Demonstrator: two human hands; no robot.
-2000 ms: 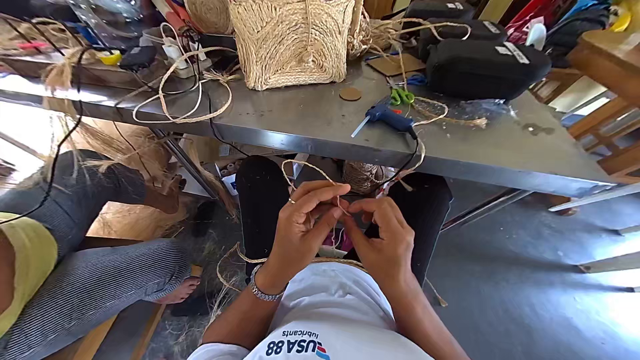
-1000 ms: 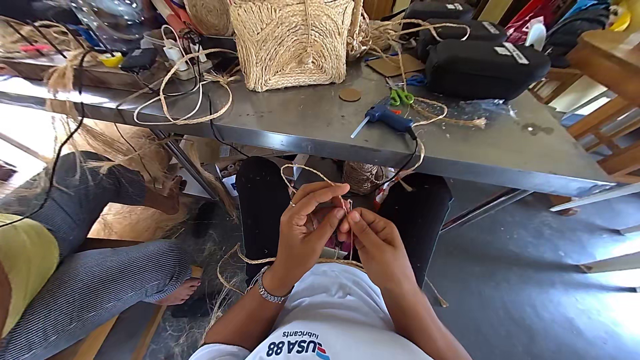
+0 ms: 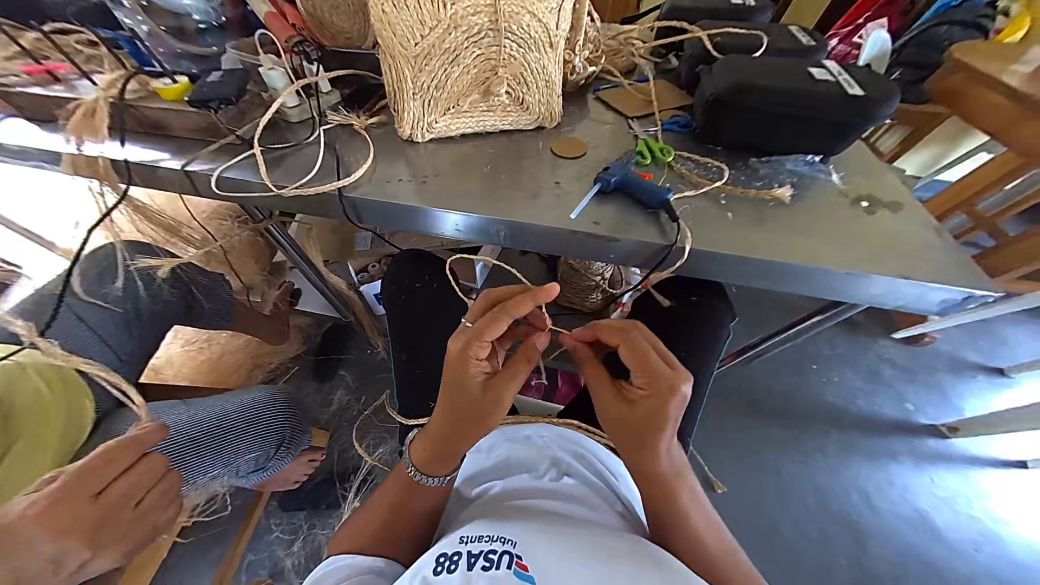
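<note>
Over my lap, my left hand (image 3: 497, 349) pinches a thin braided natural-fibre cord (image 3: 496, 262), whose loop rises above the fingers. Close at its right, my right hand (image 3: 632, 366) grips a fine strand of the fibre between thumb and forefinger. The short strand is stretched between the two sets of fingertips. More braided cord (image 3: 561, 422) lies across my waist. On the metal table ahead are a blue glue gun (image 3: 630, 185) with a glue stick at its tip, green-handled scissors (image 3: 652, 152) and a woven fibre basket (image 3: 479, 65).
A metal table (image 3: 455, 219) edge runs just beyond my knees. Black cases (image 3: 792, 106) and a round cardboard disc (image 3: 569, 147) rest on it, with a power strip (image 3: 305, 104) at left. A co-worker's hand (image 3: 106, 496) holds a fibre braid at lower left. Loose fibres lie on the floor.
A co-worker's hand with a fibre braid has come into view at lower left. My right hand has moved slightly away from my left, and the strand now spans between them.
</note>
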